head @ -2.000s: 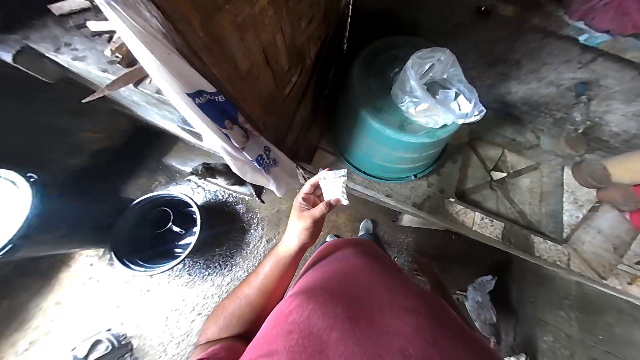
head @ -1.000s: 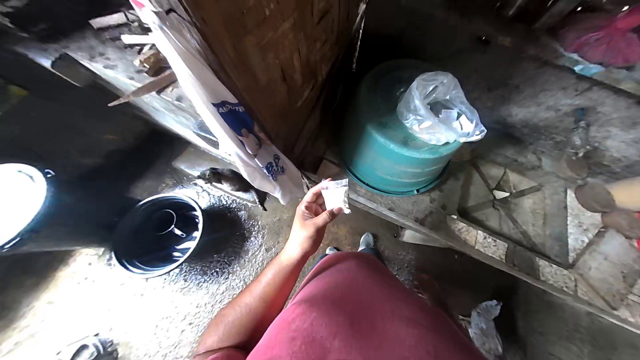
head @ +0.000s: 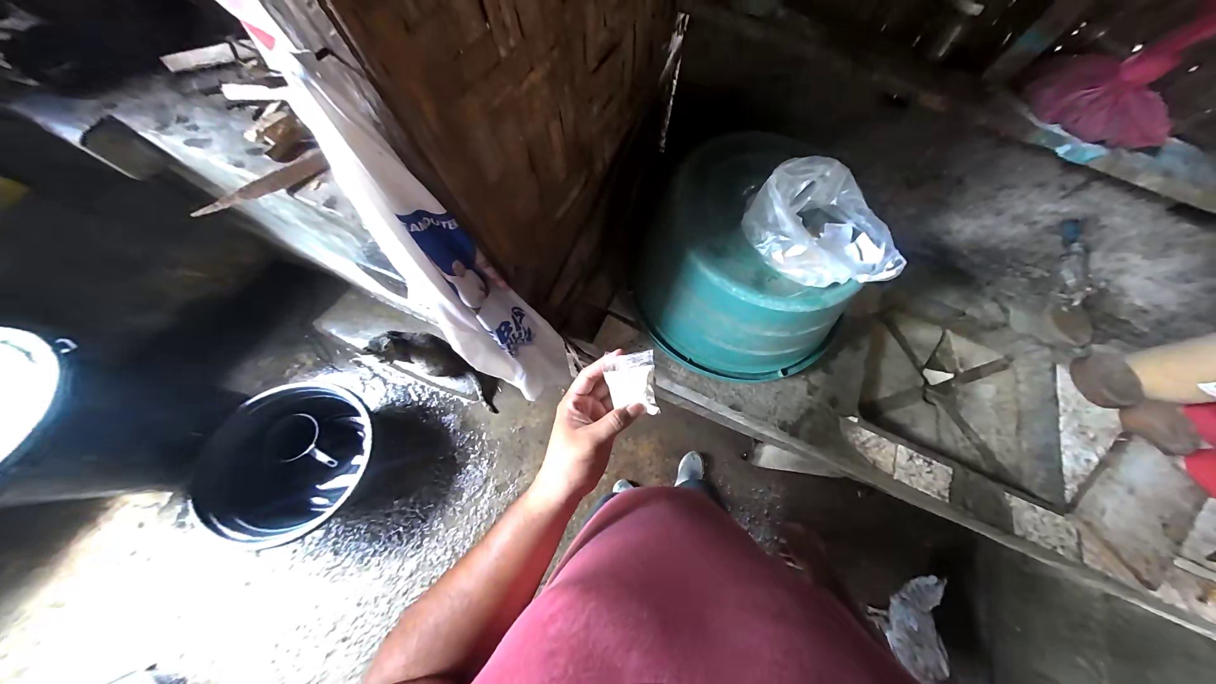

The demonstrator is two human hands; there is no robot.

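My left hand (head: 589, 423) pinches a small clear plastic packet with whitish contents (head: 631, 383) between thumb and fingers, in front of my body. My right hand is out of view. Just beyond the packet, an upside-down green plastic tub (head: 750, 313) stands on a raised ledge. A clear plastic bag (head: 822, 228) with small white pieces in it lies on top of the tub. Beside my left hand hangs a white printed cloth or sheet (head: 446, 275).
A dark bucket (head: 275, 465) holding a dipper (head: 318, 454) stands on the wet floor at left. Near it lies a small dark animal (head: 427, 361). A metal frame (head: 950, 399) rests on the tiled ledge (head: 1045, 532). A crumpled plastic bag (head: 917, 627) lies at lower right.
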